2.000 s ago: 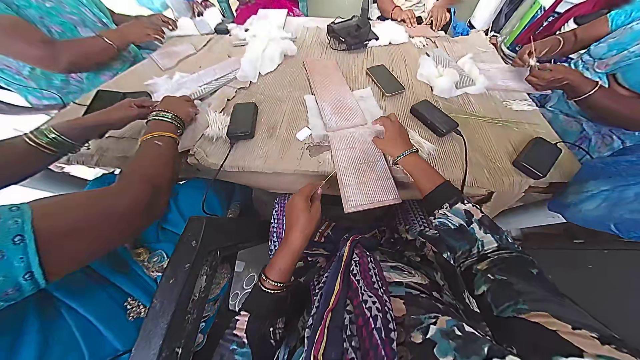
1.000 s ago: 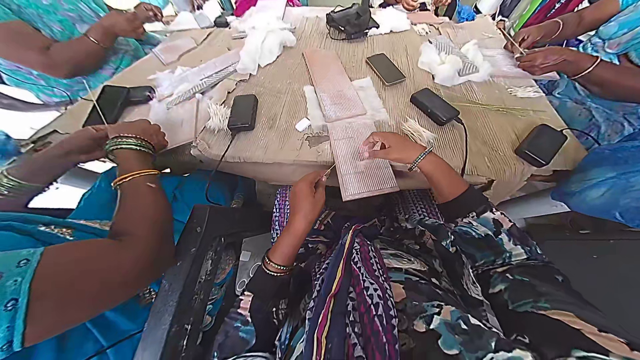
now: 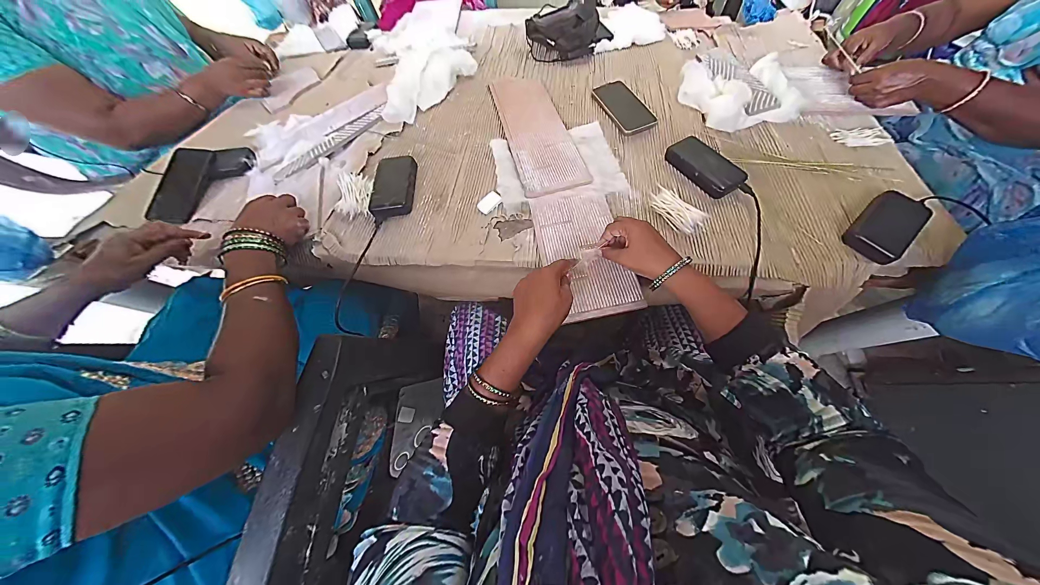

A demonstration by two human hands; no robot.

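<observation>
A ridged, pale pinkish board [image 3: 569,227] lies at the table's near edge and reaches slightly over it. Above this board, my left hand [image 3: 543,296] and my right hand [image 3: 638,248] almost meet, both pinching a small wisp of whitish fibre [image 3: 591,260]. A thin stick seems to be at the right fingertips; its exact form is unclear. Beyond my hands a second ridged board [image 3: 540,134] lies over a white cotton sheet [image 3: 605,158]. To the right of my right hand is a bundle of white wicks or sticks [image 3: 679,210].
Black corded devices [image 3: 705,166] stand at both sides, with a phone [image 3: 624,107] behind. Cotton heaps [image 3: 426,73] and a dark bag [image 3: 565,31] lie farther back. Co-workers' hands [image 3: 272,219] work at the left, others [image 3: 886,69] at the right. Thin straws [image 3: 800,163] lie at the right.
My left hand has moved up and right from the board's left edge to meet my right hand. My right hand has left the board's surface, where it rested earlier, and now pinches fibre.
</observation>
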